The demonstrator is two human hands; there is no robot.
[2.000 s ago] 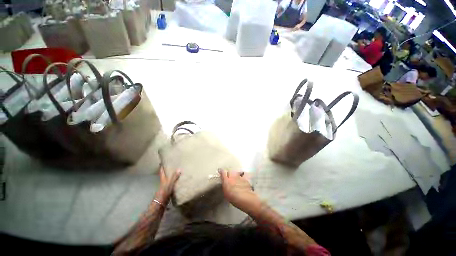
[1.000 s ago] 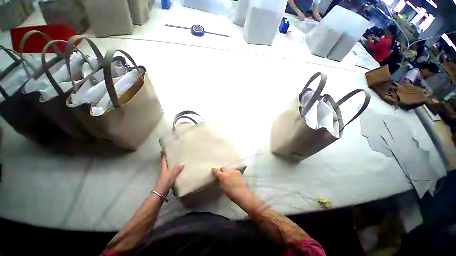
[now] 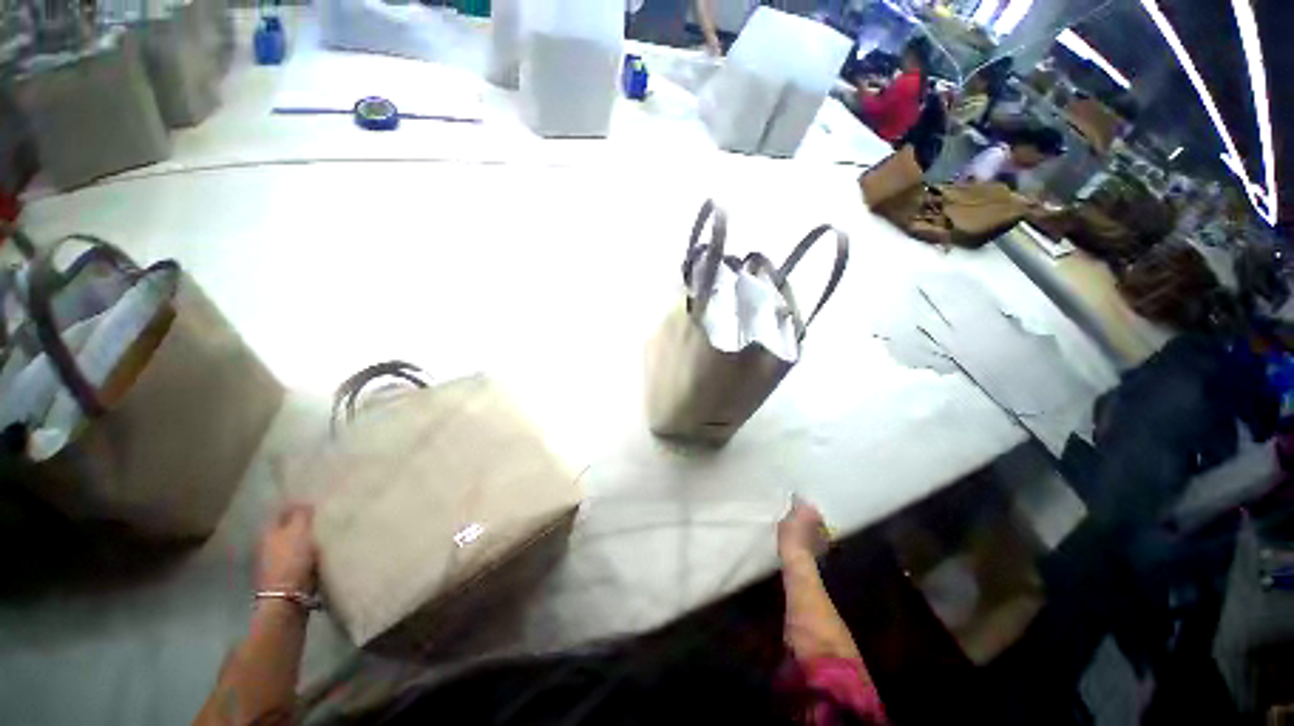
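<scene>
A taupe tote bag [image 3: 426, 475] lies flat on the table in front of me, its paired handles pointing away. A small shiny metal piece [image 3: 468, 535] shows low on its upper face. My left hand [image 3: 287, 553] grips the bag's left edge, with some fingers hidden. My right hand [image 3: 803, 531] is off the bag, low at the table's front edge to the right. Its fingers are drawn together, and a tiny yellow bit [image 3: 830, 532] shows beside it. I cannot tell whether it holds anything.
One upright tote bag [image 3: 721, 376] stands right of centre. Others stand at the left, the nearest [image 3: 185, 419] beside my left hand. A blue roll [image 3: 375, 112] lies on a thin ruler at the back. Grey sheets [image 3: 1001, 362] lie at the right. A person in red [image 3: 894, 105] is farther off.
My right hand has left the metal piece and moved right to the table edge. My left hand stays at the bag's left side. The view has turned right, and the metal piece is uncovered.
</scene>
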